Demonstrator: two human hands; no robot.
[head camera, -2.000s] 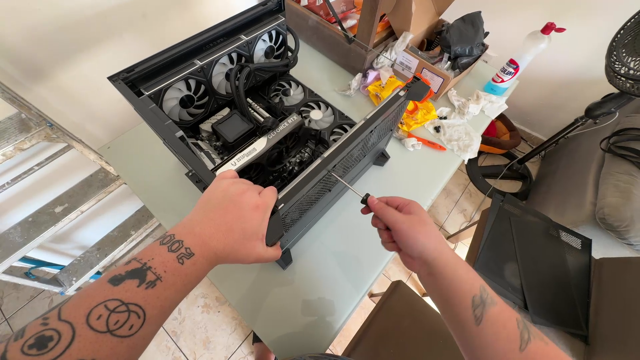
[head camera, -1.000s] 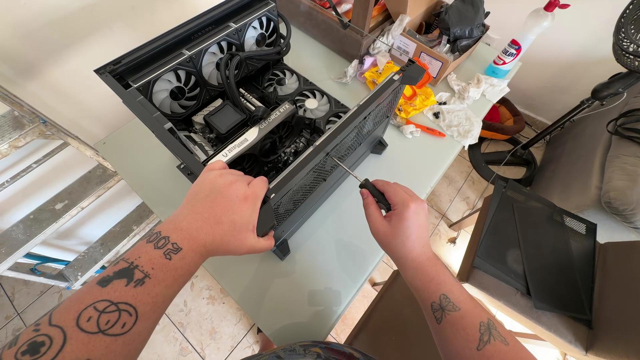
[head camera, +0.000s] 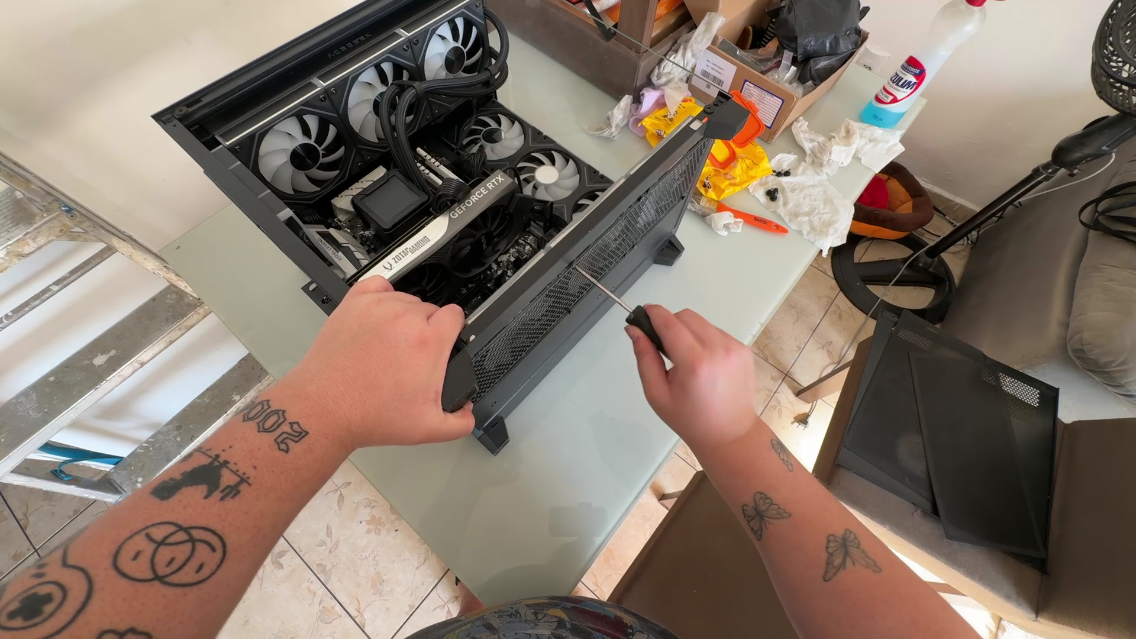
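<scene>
A black computer case (head camera: 532, 306) lies on its side on the glass table, its interior facing up and its perforated underside with feet facing me. My left hand (head camera: 390, 364) grips the case's near corner. In my right hand (head camera: 697, 373) is a screwdriver (head camera: 643, 324) with a black handle; its thin shaft points at the perforated panel, and its tip is at or close to the mesh. Inside the case, a graphics card (head camera: 444, 229) lies beside a square black cooler block (head camera: 390, 200) and black tubes. White-bladed fans (head camera: 302, 154) line two sides.
Yellow wrappers (head camera: 737, 173), crumpled tissue (head camera: 812, 209) and an orange tool (head camera: 753, 219) lie behind the case. A cardboard box (head camera: 772, 84) and a bottle (head camera: 923, 67) stand farther back. Dark panels (head camera: 976, 435) rest on a chair at right; a stepladder (head camera: 98, 355) is at left.
My right hand has changed its hold on the screwdriver since the earliest frame, now wrapping more of the handle. My left hand remains on the case corner.
</scene>
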